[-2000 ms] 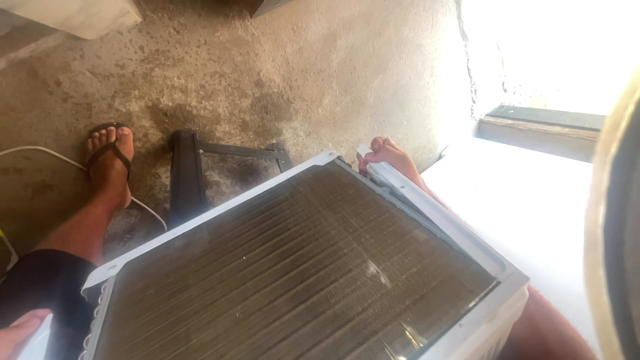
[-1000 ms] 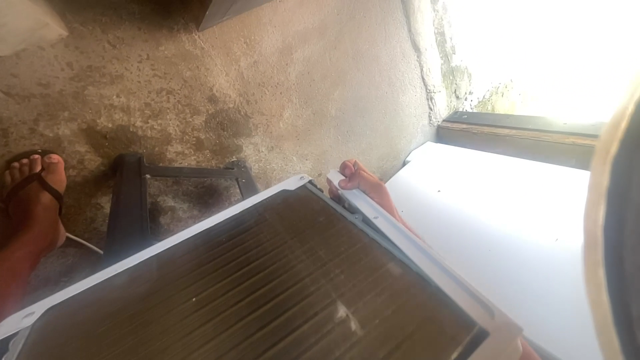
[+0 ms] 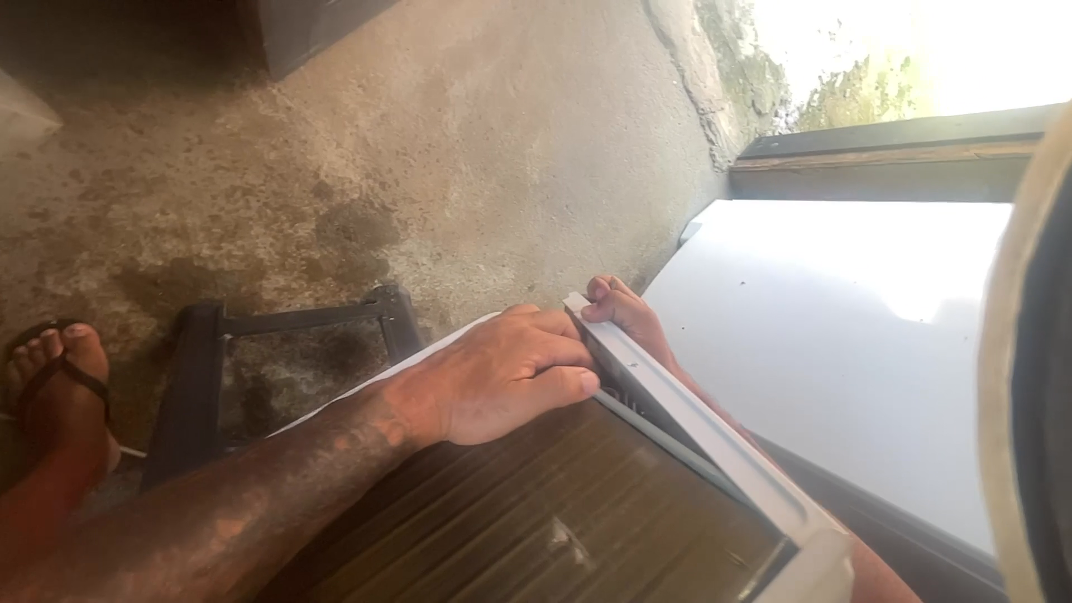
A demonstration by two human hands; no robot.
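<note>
A finned heat-exchanger coil (image 3: pixel 536 511) in a white metal housing fills the lower middle of the head view. Its white side panel (image 3: pixel 687 402) stands away from the coil's edge, leaving a narrow dark gap with thin tubing inside. My right hand (image 3: pixel 624 314) grips the far end of this panel from its outer side, thumb on top. My left hand (image 3: pixel 519 373) lies over the coil's far corner, its fingers reaching to the gap beside the panel; the fingertips are partly hidden, so whether they grip anything is unclear.
A dark metal frame (image 3: pixel 197 394) stands on the stained concrete floor (image 3: pixel 502 167) beyond the housing. A sandalled foot (image 3: pixel 63 377) is at the left. To the right lies a large white panel (image 3: pixel 821 335) by a dark ledge (image 3: pixel 879 159). A grey box-like object (image 3: pixel 293 33) is at the top.
My left hand has come from the lower left, where it showed two seconds ago, to the coil's far corner. My right hand still holds the side panel's end. The view has shifted.
</note>
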